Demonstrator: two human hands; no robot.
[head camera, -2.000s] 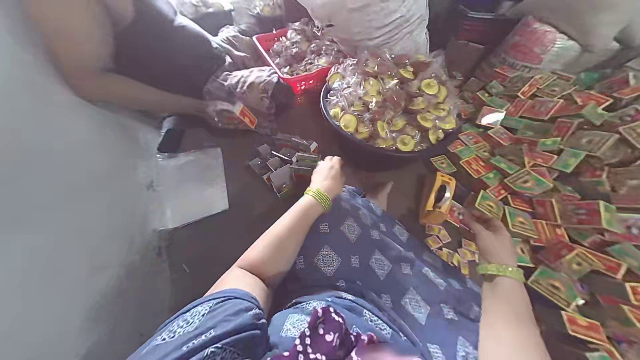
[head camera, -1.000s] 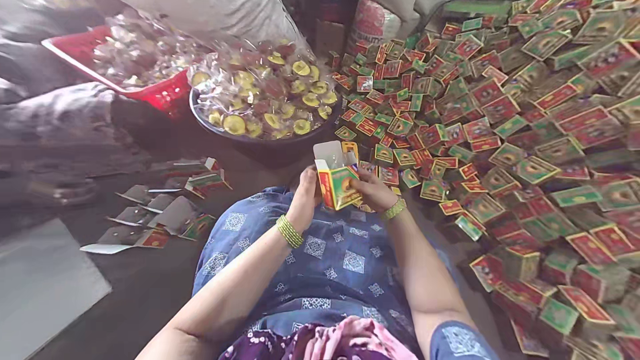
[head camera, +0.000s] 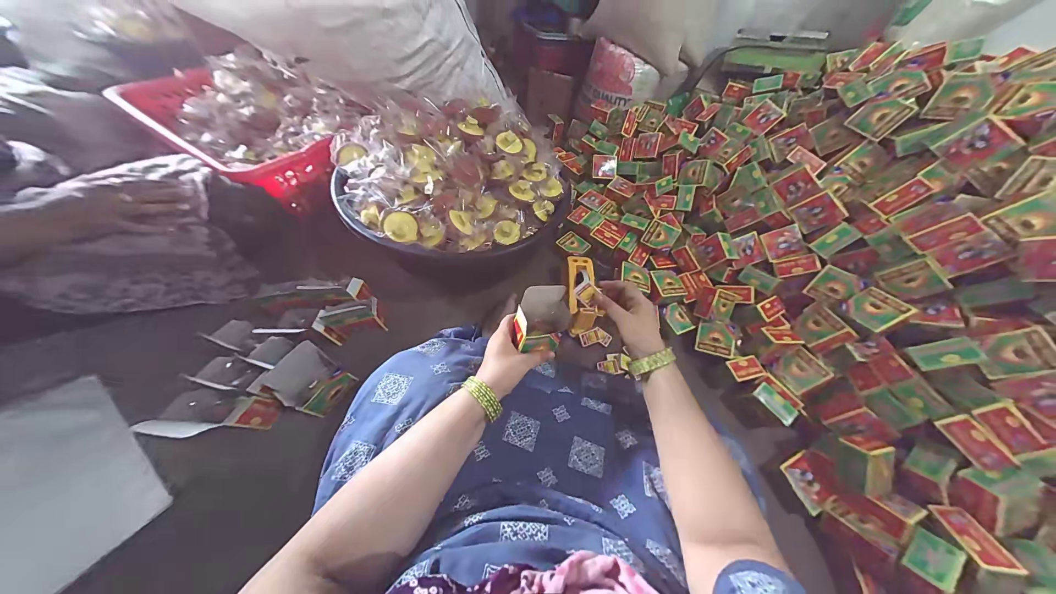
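My left hand holds a small open carton, its grey inner flap raised, red and green on the outside. Just right of it, my right hand pinches a small printed piece at a yellow tape dispenser standing on the floor. Several small yellowish printed pieces lie below the dispenser. To the left, flattened or part-folded open cartons lie in a loose group. A large heap of red and green boxes spreads over the right side.
A dark round tub full of plastic-wrapped yellow-topped items stands ahead, beside a red plastic basket of wrapped items. A person's hand and patterned clothing are at the left. A white sheet lies lower left; sacks stand behind.
My right hand has moved off the carton to the dispenser. Two seconds ago my left hand was at the cartons on the floor. The view has shifted.
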